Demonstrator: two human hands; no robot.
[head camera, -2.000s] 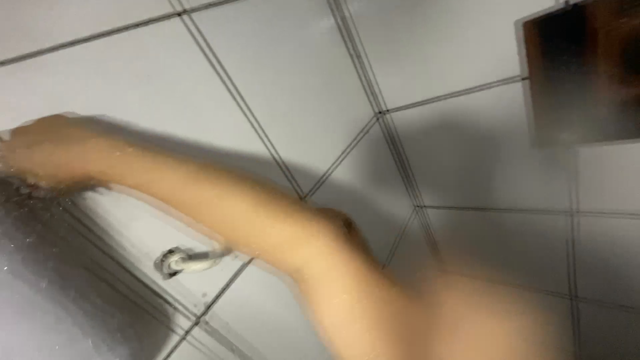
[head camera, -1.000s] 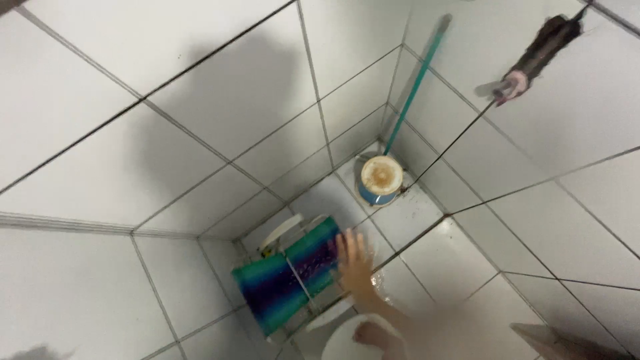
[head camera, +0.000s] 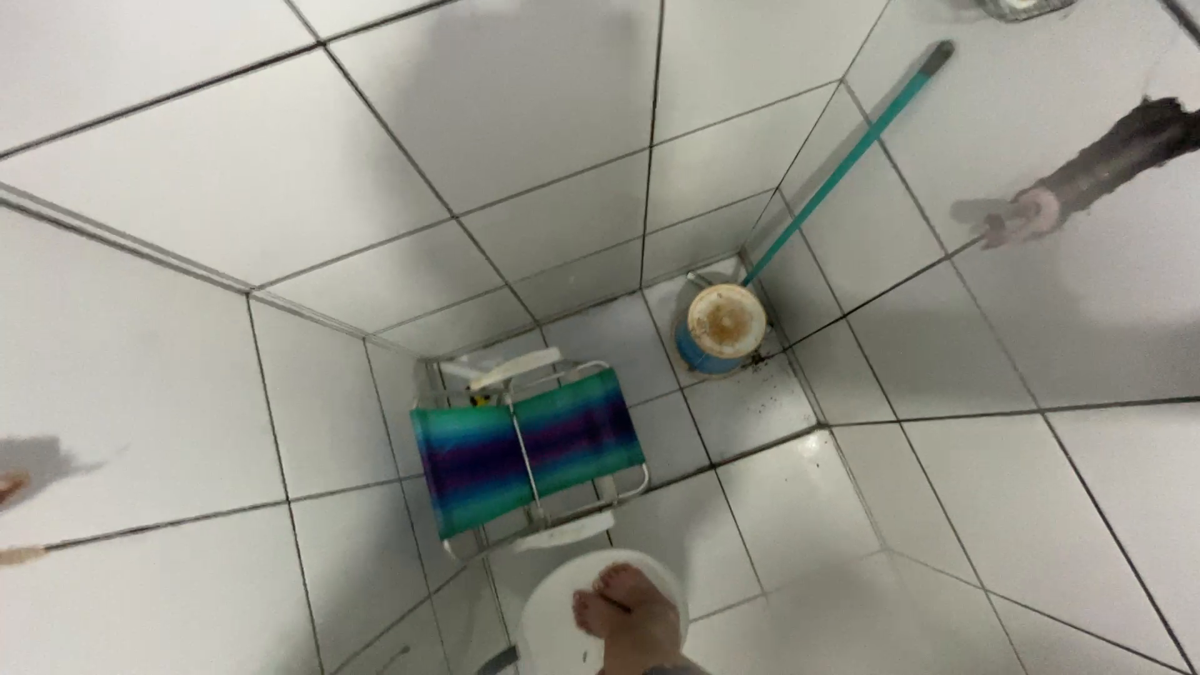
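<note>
Neither of my hands shows plainly in the head view. Below me, my bare feet (head camera: 626, 600) stand close together on a round white stool or lid (head camera: 548, 623). A folding chair with a metal frame and striped green, blue and purple fabric (head camera: 572, 433) lies on the tiled floor just beyond. Farther off, in the corner, is a blue container with a stained whitish top (head camera: 727, 321). Behind it a teal pole with a dark tip (head camera: 834, 178) leans against the wall.
White tiled walls (head camera: 553, 150) close in around the narrow floor. A dark, blurred item with a pinkish end (head camera: 1097, 178) is at the right wall. A small orange-brown thing (head camera: 11, 486), too cut off to name, shows at the left edge. Dark specks lie beside the container.
The hand seen near the striped chair about one second ago is out of view. My feet now show more plainly. The view has swung considerably since two seconds ago.
</note>
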